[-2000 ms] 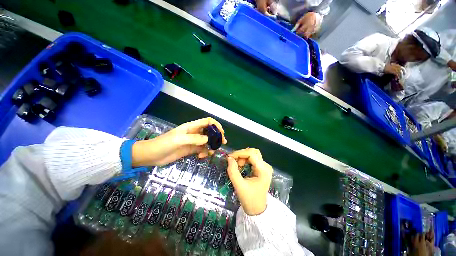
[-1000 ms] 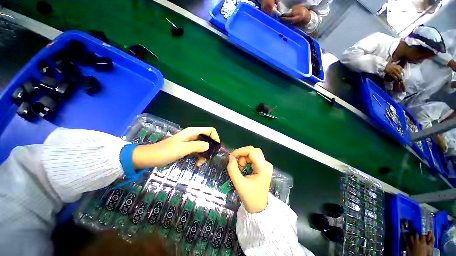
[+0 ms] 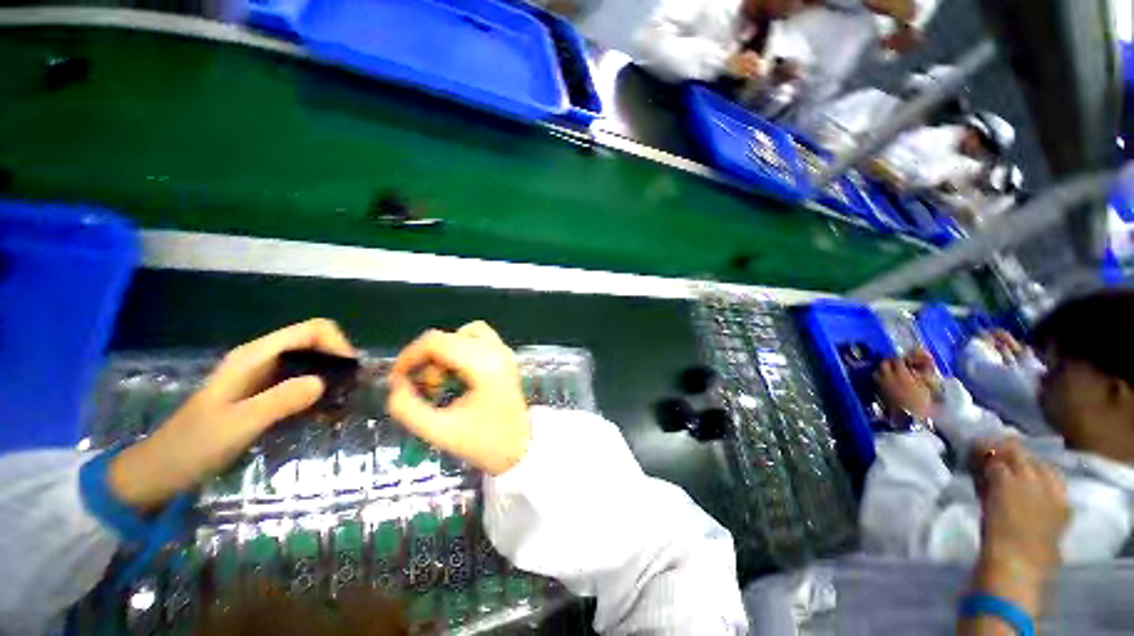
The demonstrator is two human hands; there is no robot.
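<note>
My left hand (image 3: 255, 404), with a blue wrist band, holds a black housing (image 3: 320, 365) between thumb and fingers, above the clear blister tray. My right hand (image 3: 466, 391) is just to its right, with thumb and index finger pinched together. Blur hides whether thin lead wires are between its fingertips. The blister tray (image 3: 373, 503) lies under both hands and holds rows of green circuit boards (image 3: 386, 537). The picture is blurred.
The green conveyor belt (image 3: 522, 205) crosses behind, carrying a black unit (image 3: 396, 209). A blue bin (image 3: 56, 323) is at left. Black housings (image 3: 694, 410) and another blister tray (image 3: 777, 422) lie at right. A coated person (image 3: 1082, 410) sits far right; others work across the belt.
The view has swung right, so the blue bin has slid toward the left edge and a worker at right has appeared. My left hand still holds the black housing, with my right hand beside it.
</note>
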